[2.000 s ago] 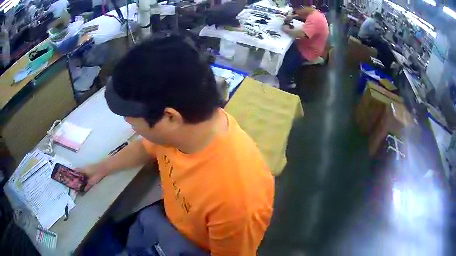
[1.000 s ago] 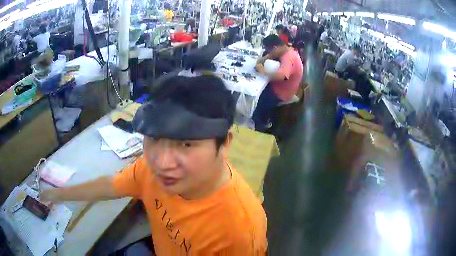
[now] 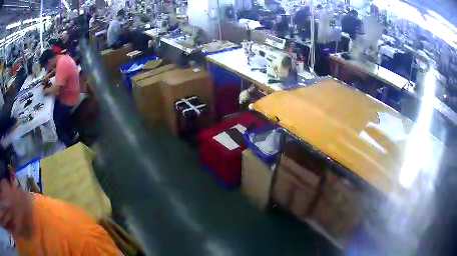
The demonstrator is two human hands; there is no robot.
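Note:
Neither of my hands is in the picture. A person in an orange shirt (image 3: 62, 230) is nearest at the lower left, cut off by the picture's edge. Across the aisle on the right, large yellow-tan card (image 3: 325, 117) covers a table. White paper pieces (image 3: 388, 131) with irregular edges lie on the card's right part. Bright glare hides part of the card's right end.
The green floor aisle (image 3: 165, 187) runs between the sides. Cardboard boxes (image 3: 186, 95), a red crate (image 3: 228, 162) and a blue bin (image 3: 264, 142) line it. A yellow-covered stack (image 3: 72, 177) stands beside the orange-shirted person. A person in pink (image 3: 66, 80) sits farther back.
The view has swung to the right. The orange-shirted person has shifted to the lower left edge, the desk with the phone has left the picture, and the yellow-card table has come into view.

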